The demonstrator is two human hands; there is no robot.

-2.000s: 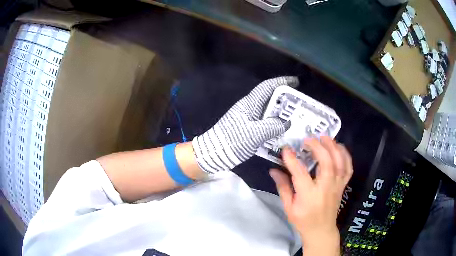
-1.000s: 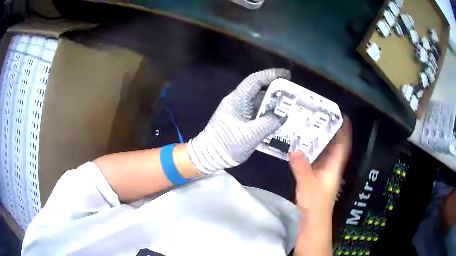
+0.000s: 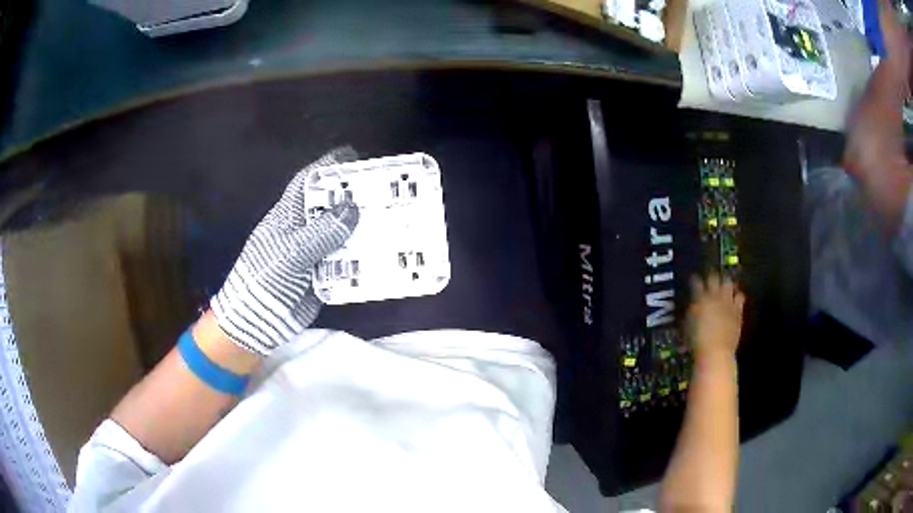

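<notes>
My gloved left hand holds a white housing shell by its left side, thumb over the inner face. The shell's open side faces me and shows ribs and slots; no board is seen in it. My bare right hand is over the black board tray marked "Mitra", at the rows of small green boards with yellow blocks. Its fingertips are at the boards and blurred, so I cannot tell whether they hold one.
The large carton with white slotted housings is at the left. A green-topped bench runs across the back. Stacked housings stand at the back right. Another person's arm is at the right edge. A shallow cardboard tray is at the top.
The view has turned to the right. My right hand has let go of the shell and moved over to the board tray. My left hand still holds the shell.
</notes>
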